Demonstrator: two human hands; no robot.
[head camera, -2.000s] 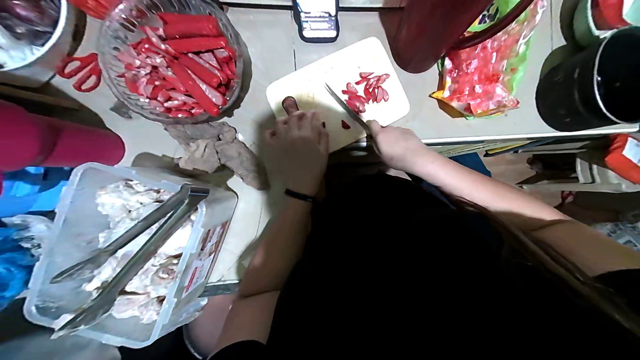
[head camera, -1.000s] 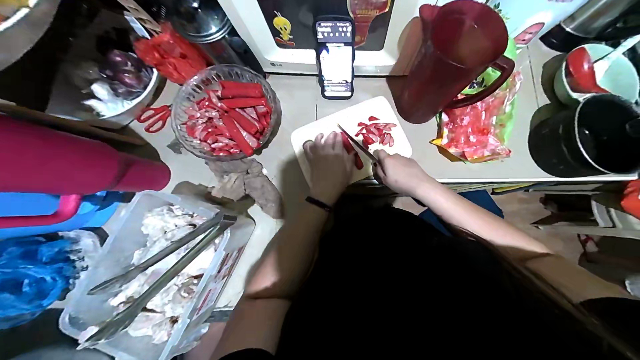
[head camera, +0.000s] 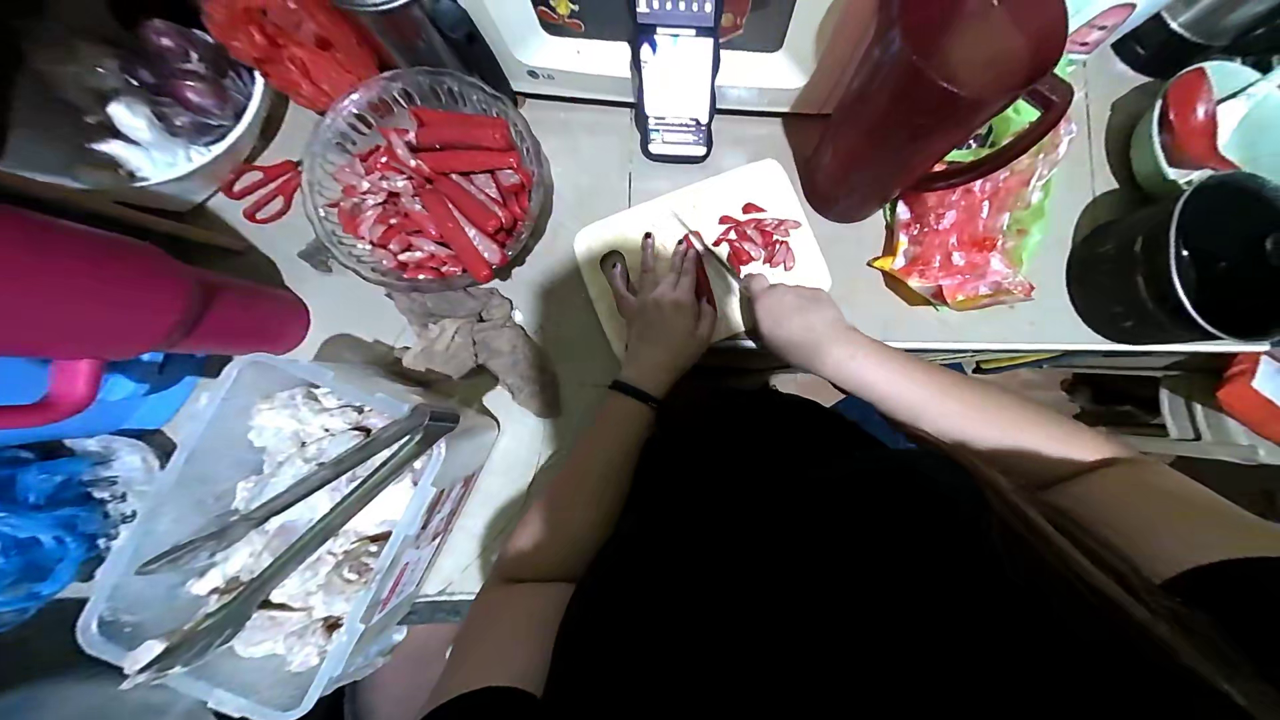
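Note:
My left hand (head camera: 664, 315) presses a red sausage (head camera: 700, 272) onto a white cutting board (head camera: 625, 225). A knife (head camera: 715, 255) is gripped in my right hand (head camera: 800, 322), its blade beside the sausage, to the right of my left fingers. Red sausage slices (head camera: 757, 240) lie in a loose pile right of the blade. Left of the board, a clear patterned bowl (head camera: 325, 165) holds whole red sausages and many cut pieces. A crumpled brown cloth (head camera: 475, 335) lies below the bowl.
Metal tongs (head camera: 300, 520) rest across a plastic container (head camera: 200, 440) of whitish, coated pieces at lower left. Red scissors (head camera: 265, 190), a magenta tumbler (head camera: 150, 290), a phone (head camera: 677, 90), a dark red pitcher (head camera: 890, 110), a packet of red sausages (head camera: 970, 235) and a black pot (head camera: 1130, 265) surround the board.
My left hand was at the board's left part two seconds ago; it now holds a sausage near the blade. The view has shifted, with the microwave front now showing.

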